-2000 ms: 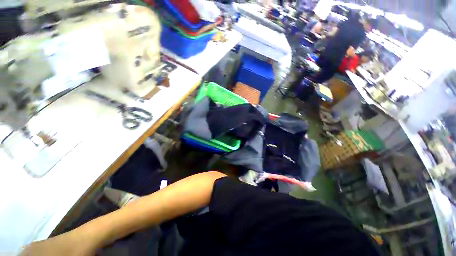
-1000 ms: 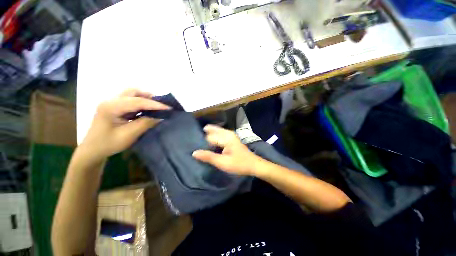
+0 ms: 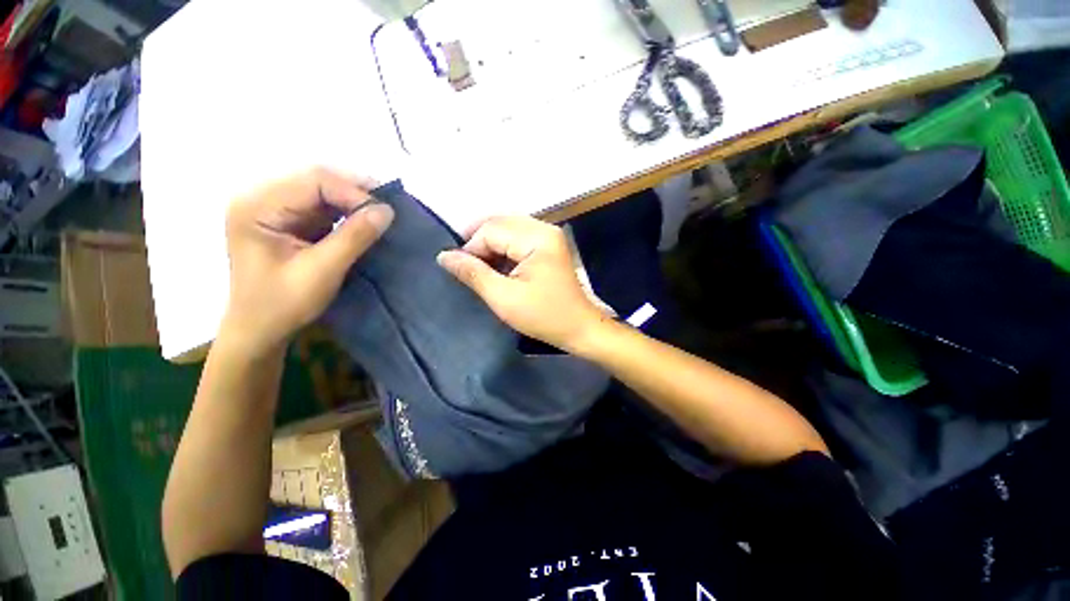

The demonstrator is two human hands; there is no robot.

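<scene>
A grey-blue garment panel (image 3: 452,340) hangs from both hands over the front edge of the white table and down to the lap. My left hand (image 3: 299,241) pinches its upper corner, where a dark edge shows. My right hand (image 3: 522,276) pinches the same upper edge a little to the right. A pale line of embroidery (image 3: 411,437) shows at the panel's lower left. The fabric underneath and the far face of the panel are hidden.
Fabric shears (image 3: 671,96) with wrapped handles lie on the white table (image 3: 252,106), thread snips (image 3: 718,26) right of them. A brown block (image 3: 784,31) lies beyond. A green basket (image 3: 1033,176) at the right holds grey and black pieces. A carton (image 3: 311,475) stands at the lower left.
My right hand has moved up from the panel's middle to its upper edge. The panel now hangs more stretched between the hands. The view has shifted, leaving the needle area mostly out of frame.
</scene>
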